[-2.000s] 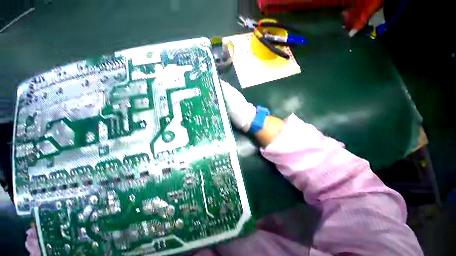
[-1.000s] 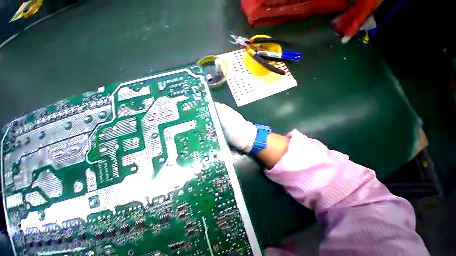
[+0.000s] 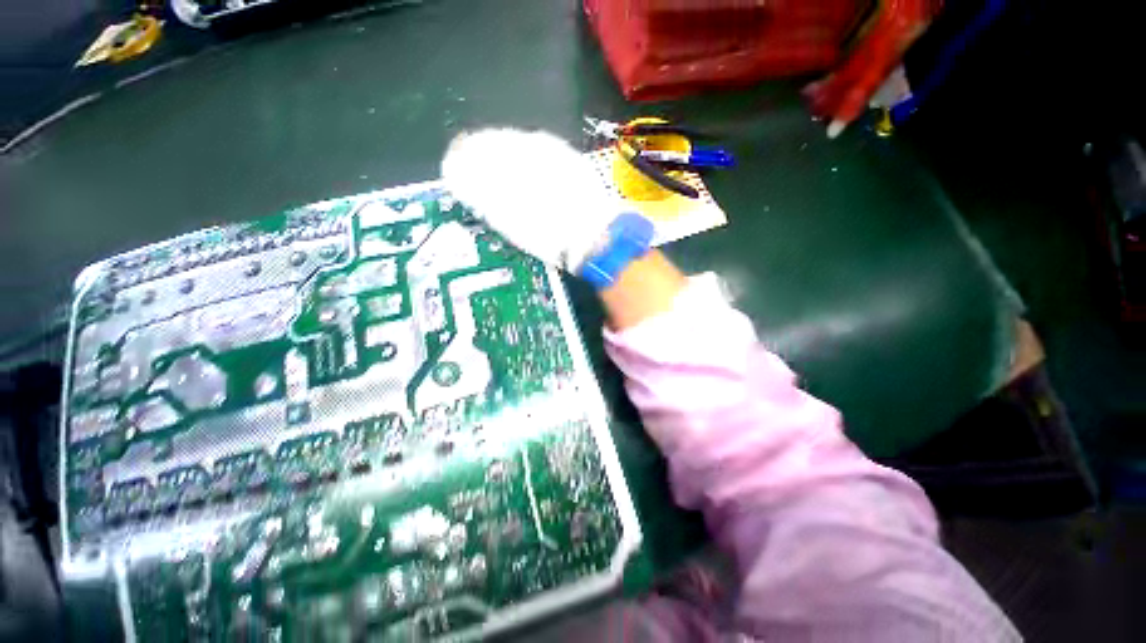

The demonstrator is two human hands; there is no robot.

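Note:
A large green circuit board (image 3: 490, 377) fills the left and lower middle, solder side up, with shiny silver areas and a white border. Its near edge runs toward the bottom of the picture. My right hand (image 3: 534, 195), in a white glove with a blue wrist band (image 3: 616, 249), lies over the board's far right corner. The glove is overexposed, so its fingers and any grip cannot be made out. My left hand is not in view.
Dark-handled cutters (image 3: 660, 170) and a blue and white marker (image 3: 704, 158) lie on a yellow round item (image 3: 647, 185) over a pale sheet (image 3: 685, 220). A red block (image 3: 716, 50) stands at the back of the green mat (image 3: 829, 251). A yellow item (image 3: 122, 42) lies far left.
My right hand has moved from beside the board's right edge up and left onto its far corner. It now covers the tape roll's former spot. The board sits slightly further right than one second ago.

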